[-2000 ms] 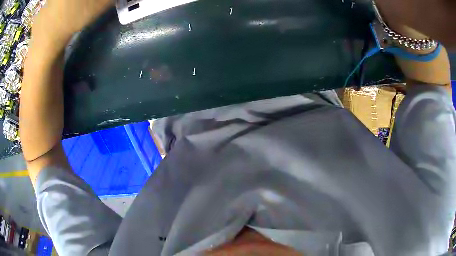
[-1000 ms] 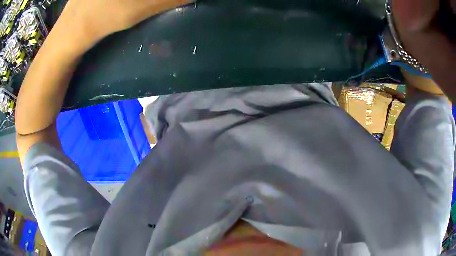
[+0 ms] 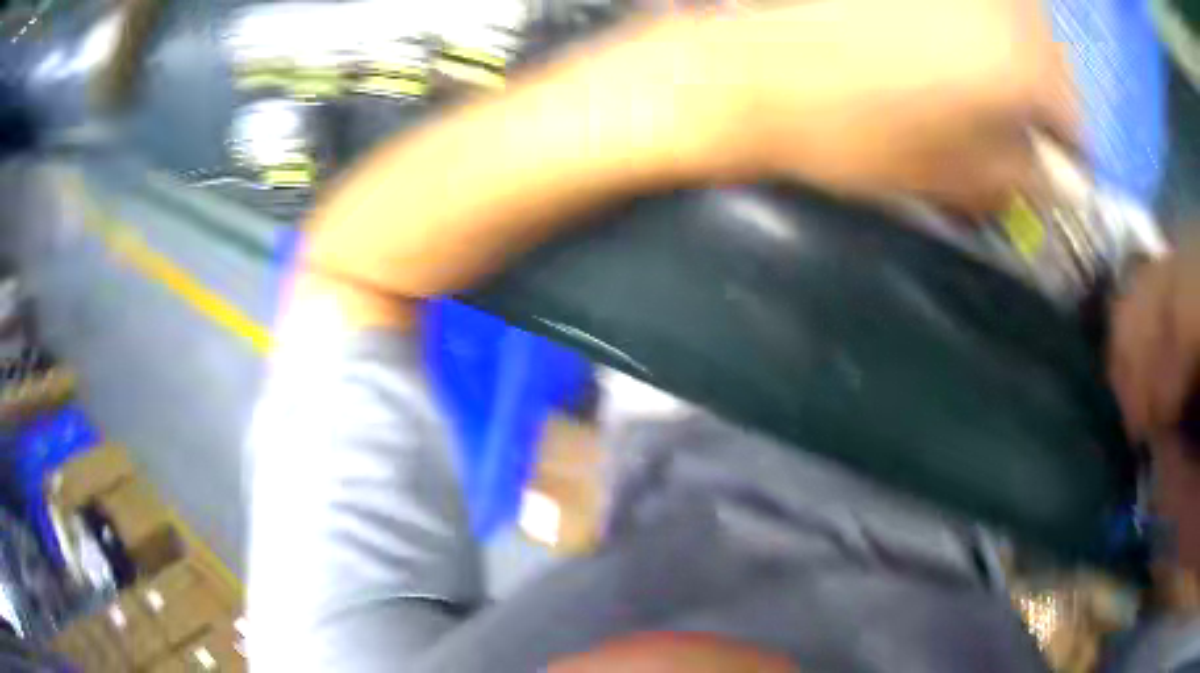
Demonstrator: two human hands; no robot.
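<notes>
The frame is blurred. My left hand (image 3: 961, 125) reaches across the dark green mat (image 3: 790, 329) to the right side of the view. Its fingers are on a small circuit-board assembly (image 3: 1073, 217), white and silver with a yellow block. My right hand (image 3: 1158, 348) is at the right edge, partly cut off, just below the assembly. Blur hides whether it touches the assembly or holds anything.
Several similar assemblies (image 3: 276, 138) stand in rows at the upper left. A light-blue tray (image 3: 1112, 79) is at the upper right. A deep blue bin (image 3: 494, 394) is below the bench edge. Cardboard boxes (image 3: 132, 618) are at the lower left, beside a yellow floor line (image 3: 184, 283).
The view has swung towards the left side of the bench. My left hand, cut off before, now shows with an assembly at its fingers. The right hand's fingers now show at the right edge.
</notes>
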